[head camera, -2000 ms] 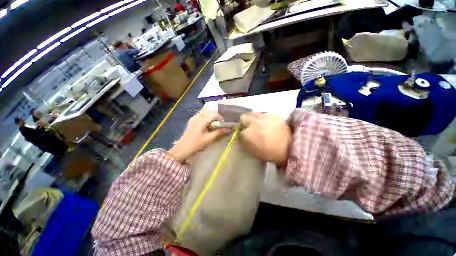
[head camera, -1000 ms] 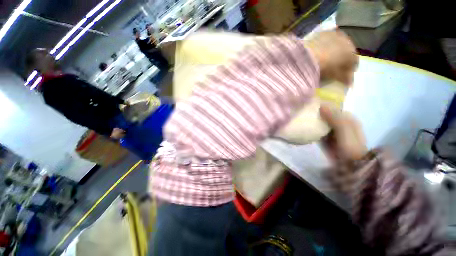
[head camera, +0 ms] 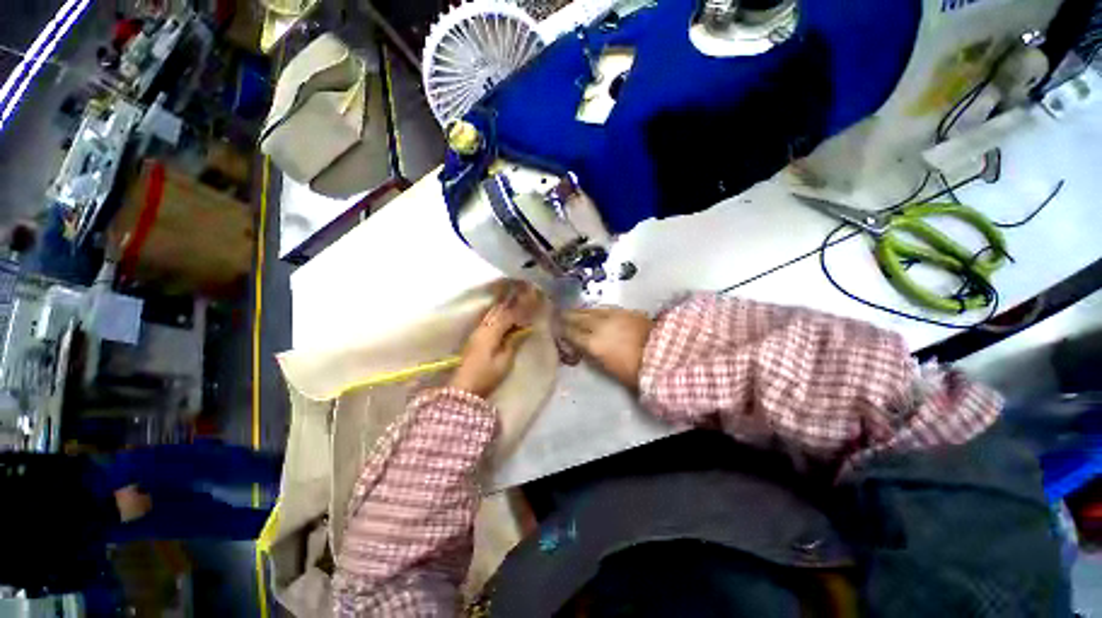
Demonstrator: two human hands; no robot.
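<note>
A large beige bag body (head camera: 411, 417) with a yellow binding strip (head camera: 399, 375) lies on the white table (head camera: 604, 417) and hangs over its left edge. My left hand (head camera: 498, 340) is on the bag and grips its edge near the yellow strip. My right hand (head camera: 604, 339) holds the bag's end close to the sewing machine's needle area (head camera: 586, 268). The fingertips are partly blurred, and the needle itself cannot be made out. The machine (head camera: 725, 115) has a blue cloth cover.
Green-handled scissors (head camera: 937, 251) lie right of the machine with dark cords around them. A white fan (head camera: 481, 60) stands behind the machine head. Another beige bag (head camera: 320, 115) sits on a surface at the upper left. A person in dark clothes is at the lower left edge.
The view has swung back to the machine. Both hands have come to the needle area with the beige bag, which now lies on the table. The person at left appears nearer the picture's bottom.
</note>
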